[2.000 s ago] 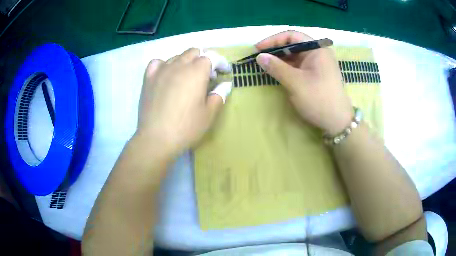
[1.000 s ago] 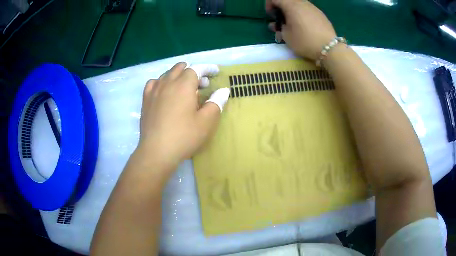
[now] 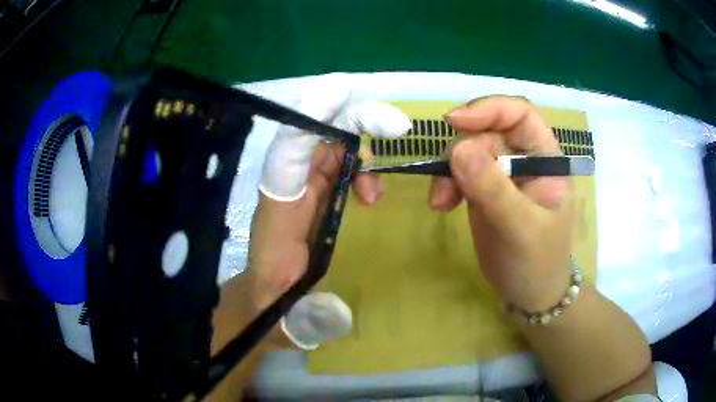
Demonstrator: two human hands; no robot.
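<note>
A black housing frame [image 3: 165,212] is held up close to the camera at the left, its solid end with holes and gold spots to the left. My left hand [image 3: 286,228], with white finger cots, grips it from behind at its thin-railed end. My right hand [image 3: 510,173] holds dark tweezers [image 3: 542,166] pointing left, their tips at the frame's right rail near its upper corner. Whether a pad is in the tips cannot be seen. Behind, the pad strip [image 3: 575,143] with two rows of black pads runs across the top of the yellow sheet [image 3: 440,314].
A blue tape roll [image 3: 39,251] stands at the left, partly hidden by the frame. The yellow sheet lies on a white padded surface [image 3: 659,212]. Beyond it is a shiny green surface [image 3: 392,39], with part of another dark frame at the upper left.
The housing frame has come into view in my left hand, which has left the sheet. My right hand has come back from the green surface, with the tweezers now at the frame.
</note>
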